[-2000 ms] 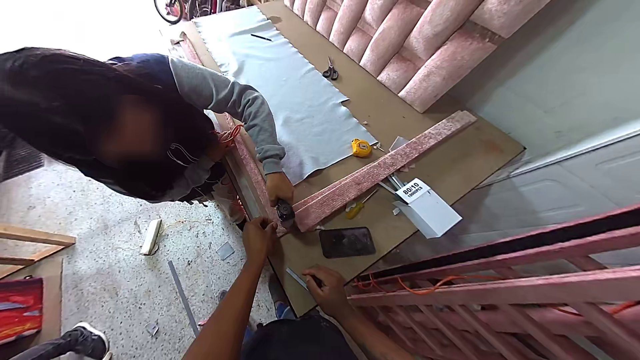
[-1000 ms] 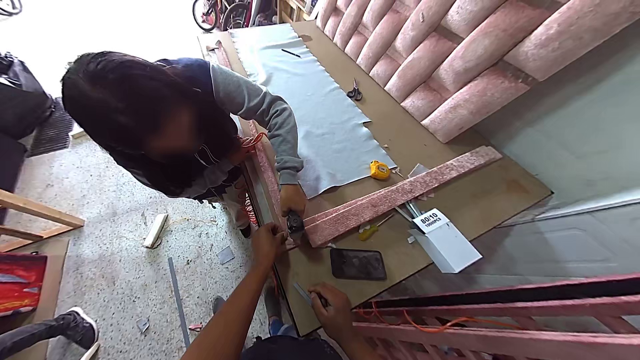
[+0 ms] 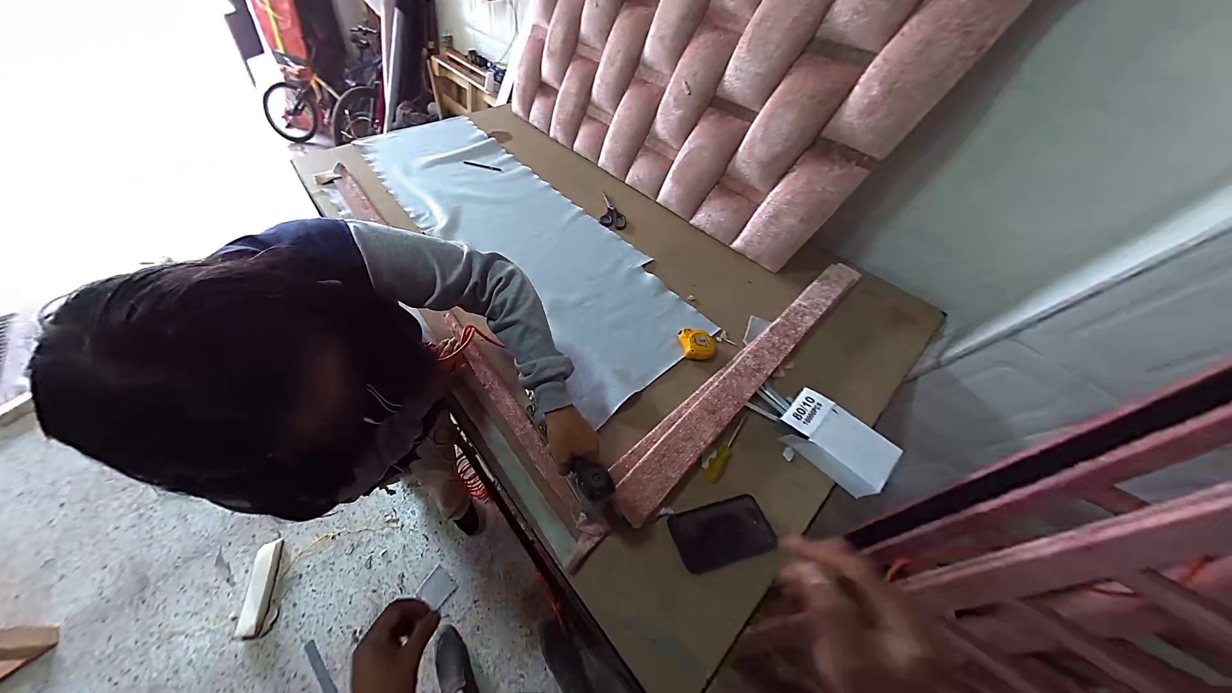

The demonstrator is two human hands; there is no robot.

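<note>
My left hand (image 3: 393,647) is over the floor side of the table, its thumb and finger curled close together; whether it holds anything is unclear. My right hand (image 3: 857,616) is blurred, just right of a dark phone (image 3: 722,534) on the table; its contents cannot be made out. A co-worker's hand (image 3: 572,438) grips a black tool (image 3: 592,479) at the end of a pink fabric-covered strip (image 3: 500,395) along the table edge. Two more pink strips (image 3: 736,390) lie crossing the table, with a yellow-handled screwdriver (image 3: 717,464) beside them.
On the brown table (image 3: 876,337) are grey-blue fabric (image 3: 558,279), scissors (image 3: 612,214), a yellow tape measure (image 3: 697,344) and a white box (image 3: 847,443). A pink padded panel (image 3: 712,106) stands behind. A pink frame (image 3: 1078,539) is at right. The co-worker leans in from the left.
My left hand has left the corner of the pink strip beside the tool and is now over the floor side. My right hand has moved right, beyond the phone. The co-worker's hand stays on the tool.
</note>
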